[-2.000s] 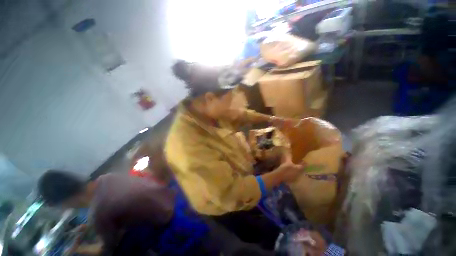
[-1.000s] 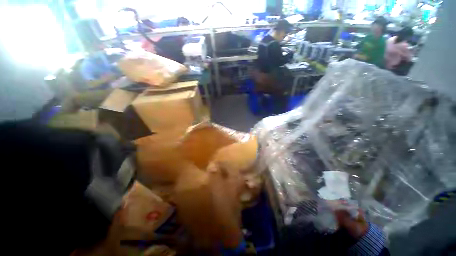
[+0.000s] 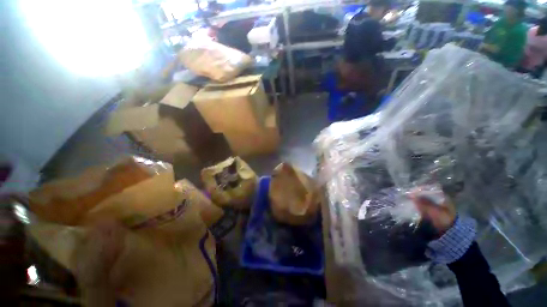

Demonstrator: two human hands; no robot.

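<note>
My right hand (image 3: 436, 211), in a checked cuff and dark sleeve, reaches in from the lower right. Its fingers are closed on clear plastic (image 3: 408, 207), over the film-covered load (image 3: 354, 135). I cannot tell whether this plastic is a separate bag or part of the film. A dark area lies under it. My left hand is not in view.
A large open brown sack (image 3: 162, 246) stands at the left, with a blurred hand on it. Smaller brown bags stand near a blue crate (image 3: 282, 267). Cartons (image 3: 231, 117) are behind. Several people and worktables are at the back.
The view has swung right, then slightly back left. My right hand has moved up over the film-covered load. The person in the yellow-brown top has left view. The large sack now appears farther left.
</note>
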